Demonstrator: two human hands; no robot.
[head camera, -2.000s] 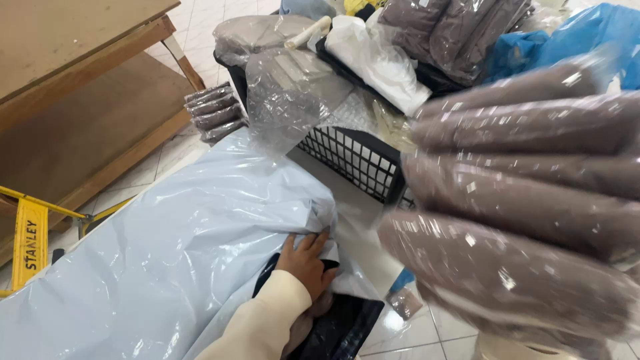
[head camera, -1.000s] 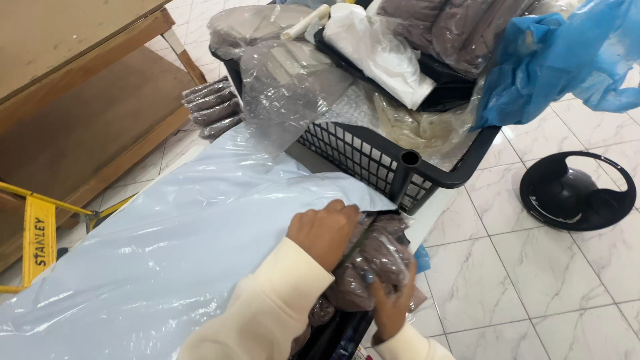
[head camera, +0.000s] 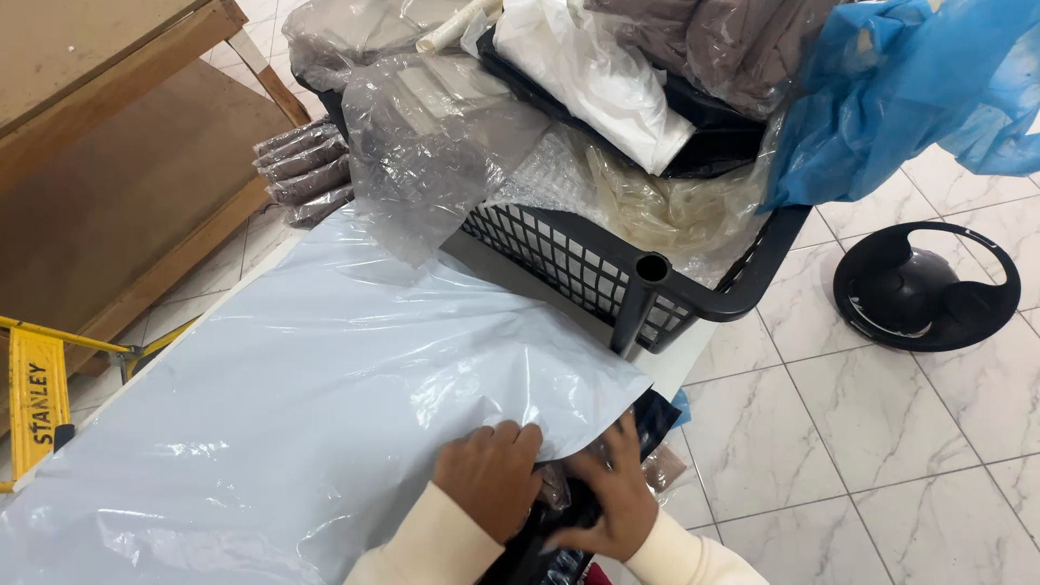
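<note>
A large white plastic mailing bag (head camera: 325, 406) lies across the table, its dark inner side showing at the mouth. My left hand (head camera: 491, 479) grips the upper edge of that mouth with bent fingers. Just right of it, my right hand (head camera: 605, 487) is spread at the opening, its fingertips partly under the white film. Between the hands, a brown bundle in clear plastic (head camera: 555, 486) shows in part inside the bag; most of it is hidden. Whether my right hand touches the bundle is unclear.
A black plastic basket (head camera: 561, 252) heaped with wrapped bundles and film stands beyond the bag. Blue plastic (head camera: 886, 106) hangs over its right side. Wrapped brown packs (head camera: 305, 171), a wooden shelf unit (head camera: 122, 162) and a yellow Stanley frame (head camera: 36, 398) are left. A black round object (head camera: 926, 284) lies on the floor.
The stack of wrapped brown bundles seen at the right two seconds ago went to the bag's mouth and is now mostly out of sight inside. My right hand has moved up beside the opening.
</note>
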